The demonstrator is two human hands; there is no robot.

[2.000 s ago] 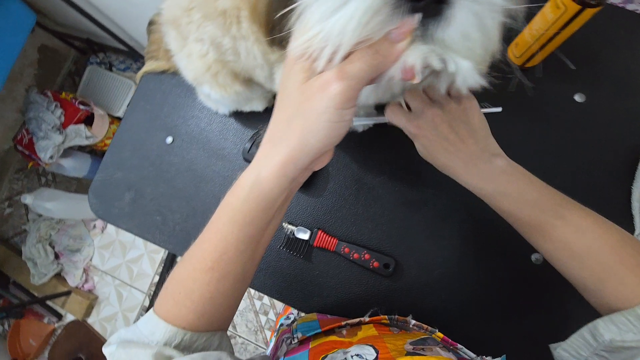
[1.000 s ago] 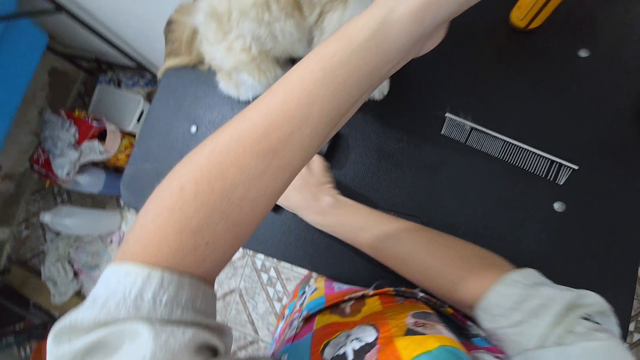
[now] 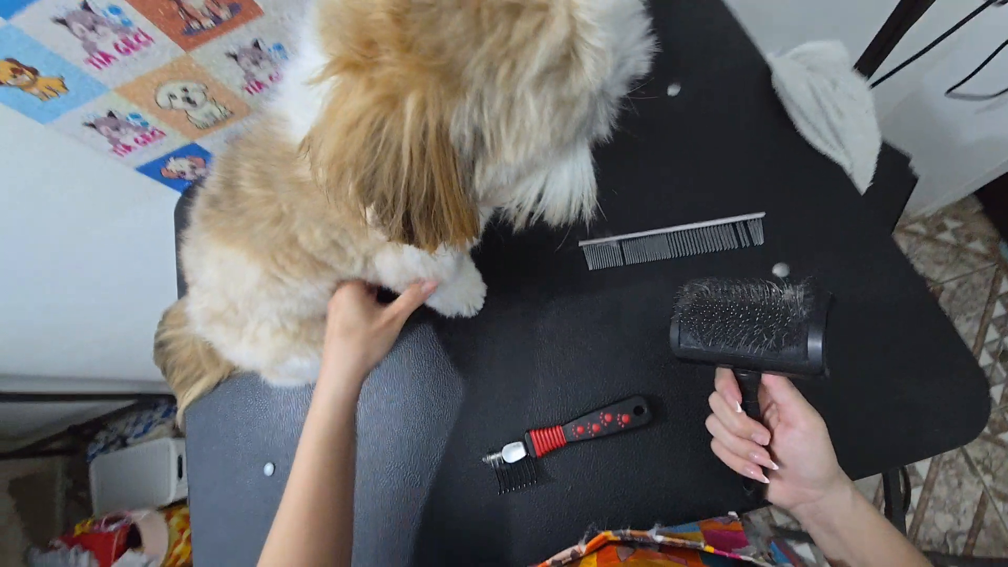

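A long-haired white and tan dog (image 3: 268, 236) sits on a black grooming table (image 3: 378, 472) at the upper left. My left hand (image 3: 370, 319) is around the dog's front leg, its thumb on the white fur; the fingers are partly hidden. In my right hand (image 3: 764, 433) I grip the handle of a black slicker brush (image 3: 744, 319), pins facing up with hair caught in them. A metal grooming comb (image 3: 673, 242) lies above and left of the brush. Nearer me lies a dematting rake (image 3: 579, 429) with a black and red handle.
A white cloth (image 3: 831, 106) hangs over the table's right edge. A white plastic container (image 3: 138, 476) and a colourful bag (image 3: 126, 539) are below the left edge. A banner with animal drawings (image 3: 189, 102) is on the wall behind the dog.
The slicker brush is now in my right hand, at the right. My left hand has come to the dog's front leg. The view has shifted to the dog and the table's right side.
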